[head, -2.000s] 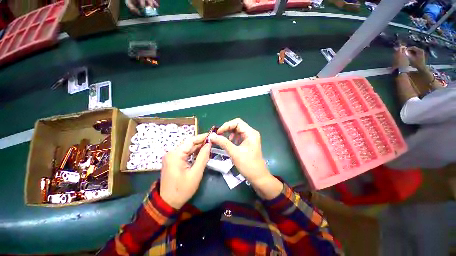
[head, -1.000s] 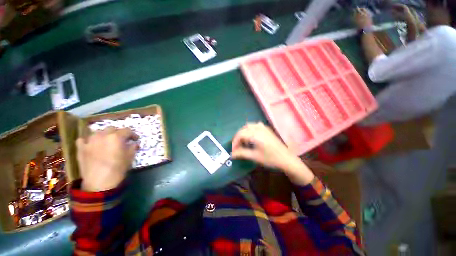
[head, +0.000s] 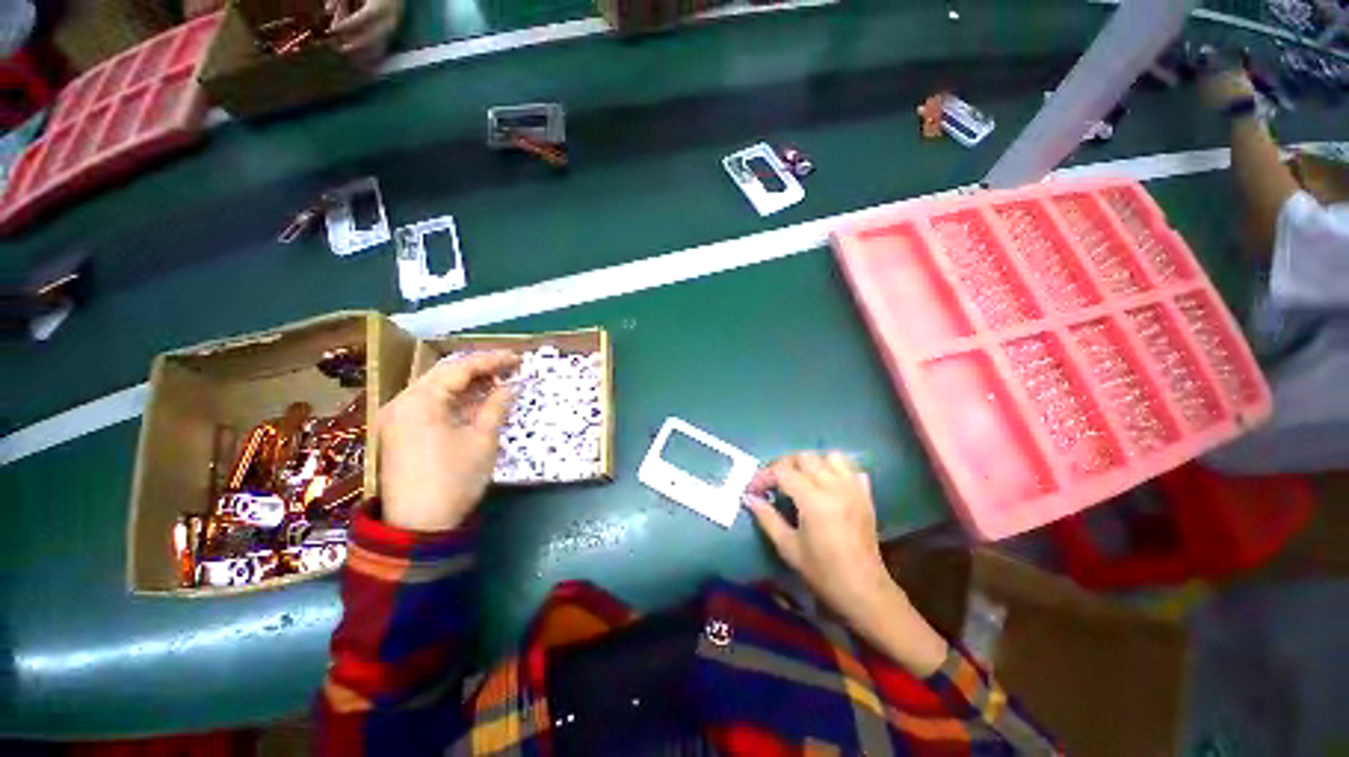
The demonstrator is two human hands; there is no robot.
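A white front housing [head: 684, 490] with a rectangular opening lies on the green surface in front of me. My right hand [head: 811, 510] has thumb and fingertips at its right end, touching or gripping it. My left hand [head: 448, 432] is over the left edge of the small cardboard box [head: 608, 422], fingers curled; whether it pinches something is too small to tell. White rings [head: 555, 422] fill that box, partly hidden by the hand. The larger cardboard box [head: 167, 488] beside it holds copper-orange flex cable modules [head: 303, 462].
A pink parts tray [head: 959, 429] with small parts in its cells lies at the right. Partly assembled units [head: 762, 178] lie on the belt beyond the white line. A grey post [head: 1087, 96] rises behind the tray. Another person's arm [head: 1260, 166] is at the right, another's hand at top left.
The unit between my hands two seconds ago is gone from them. My left hand has moved to the ring box. My right hand has moved down to the white housing. One more unit lies on the belt.
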